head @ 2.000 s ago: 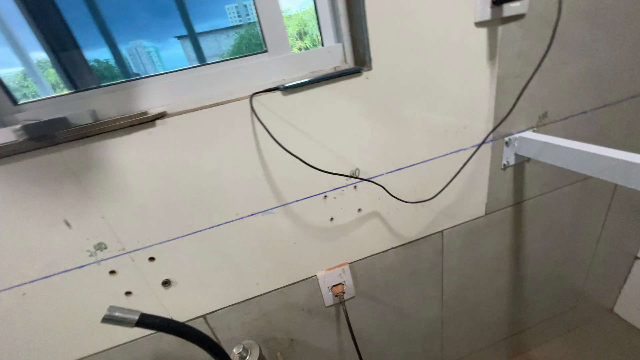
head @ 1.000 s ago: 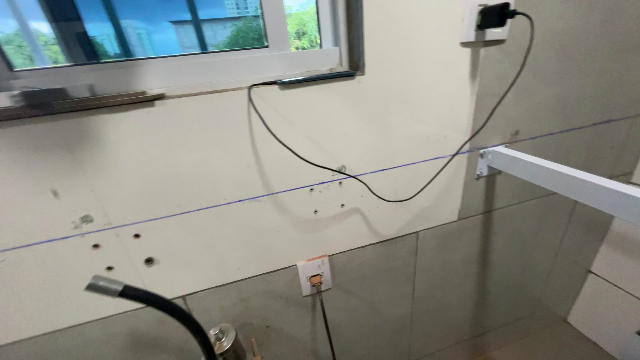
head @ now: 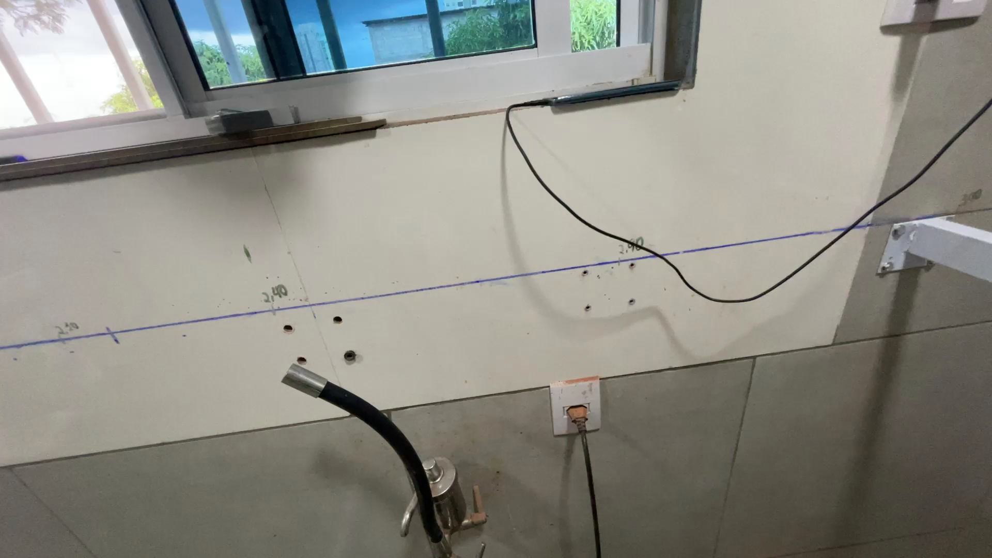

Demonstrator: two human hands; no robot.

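Note:
Neither of my hands shows in the head view. Across the tiled wall runs a blue line [head: 480,281] with handwritten pencil marks along it. Below the line are two groups of drilled holes, one at the left [head: 337,319] and one nearer the middle [head: 632,301]. A white metal bracket [head: 903,248] is fixed to the wall at the right, and its arm reaches out of view. On the window ledge rests a dark flat device [head: 612,94], from which a black cable [head: 589,221] hangs in a loop and rises to the right.
A faucet with a black flexible spout [head: 387,434] stands low in front of the wall, beside a metal fixture [head: 446,488]. A wall outlet [head: 575,407] holds an orange plug with a dark cord. Dark strips [head: 186,149] and a grey block [head: 240,121] lie under the sliding window [head: 434,74].
The view has shifted so that more of the wall and window at the left shows. The charger plugged in at the upper right has left the view. No object has plainly moved.

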